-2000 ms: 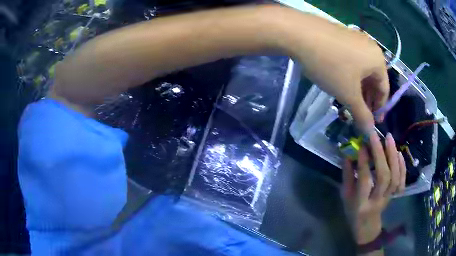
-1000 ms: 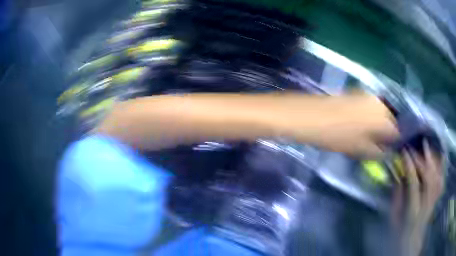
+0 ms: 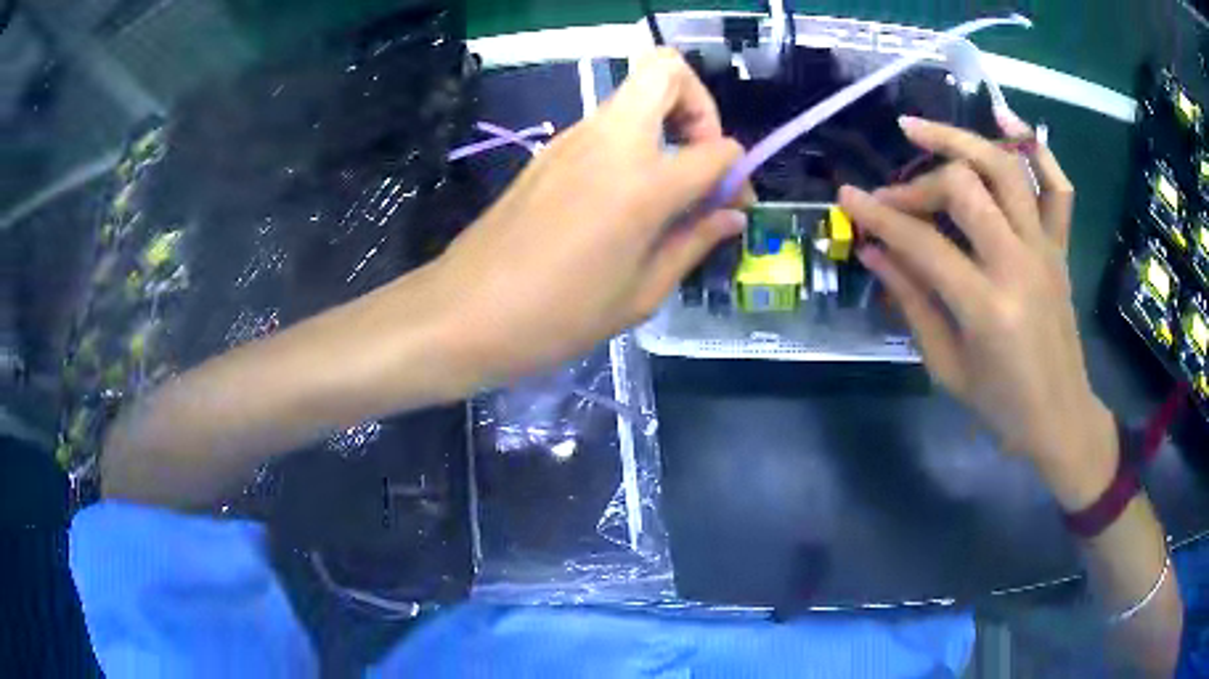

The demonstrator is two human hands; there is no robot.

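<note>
A white projector housing (image 3: pixel 782 348) lies in front of me at the upper right of centre. A green power supply board with a yellow transformer block (image 3: pixel 769 279) sits inside it near the front wall. My left hand (image 3: pixel 623 212) reaches over the housing's left side, thumb and fingers closed on a purple-grey cable (image 3: pixel 822 116) that rises to the upper right. My right hand (image 3: pixel 988 252) is at the right side of the housing, fingers spread and curved, with a fingertip beside the small yellow part of the board. Whether it grips anything is unclear.
Clear plastic film (image 3: pixel 550 531) lies left of the housing. A black tray (image 3: pixel 1167 272) of yellow-topped boards stands at the right edge, and another tray (image 3: pixel 159 252) is at the left. The green conveyor (image 3: pixel 557 16) with its pale edge strip runs behind. A loose purple cable end lies behind my left forearm.
The view has turned, so the housing now appears nearer the middle. My hands have moved apart, the left on the purple-grey cable and the right at the board's right side.
</note>
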